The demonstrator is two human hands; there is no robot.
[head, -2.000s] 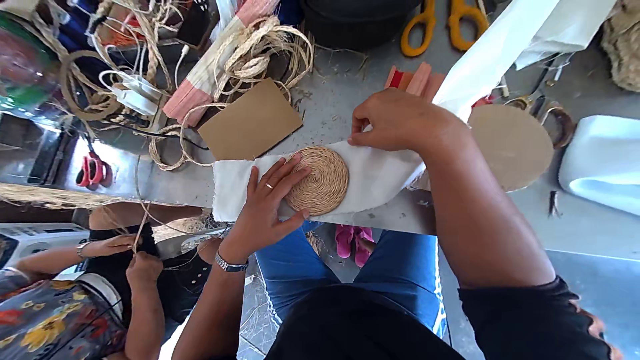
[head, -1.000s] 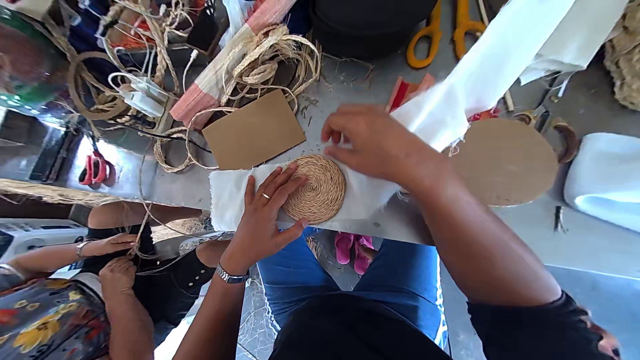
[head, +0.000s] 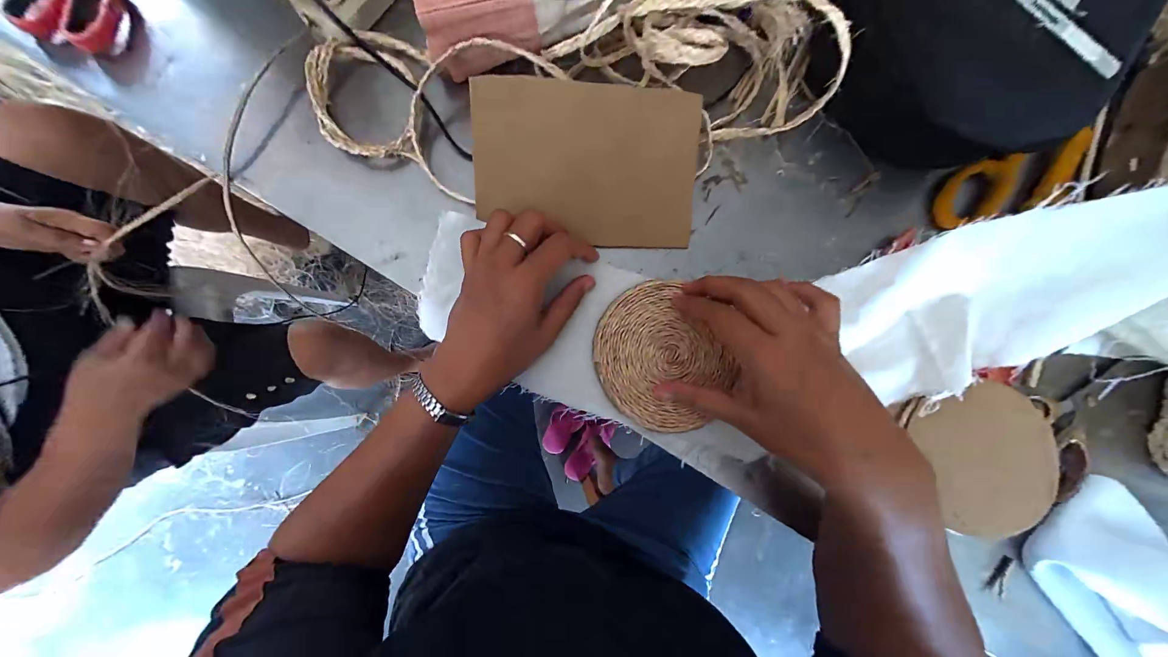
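Observation:
A round coiled mat of braided natural fibre lies on a strip of white cloth along the table's near edge. My right hand rests on the right part of the mat, its fingers spread over the coils. Left of the mat, my left hand, with a ring and a wristwatch, is spread on the cloth, its fingertips at the lower edge of a rectangular piece of brown cardboard. The cardboard overlaps the cloth's upper edge.
Loops of fibre rope lie behind the cardboard, beside a black container. Orange-handled scissors and a round cardboard disc are at the right. At the left, a co-worker's hands handle fibre strands; red-handled scissors lie above.
My left hand has come off the mat onto the cloth by the cardboard. My right hand has moved from the cloth onto the mat. The view has shifted closer and turned.

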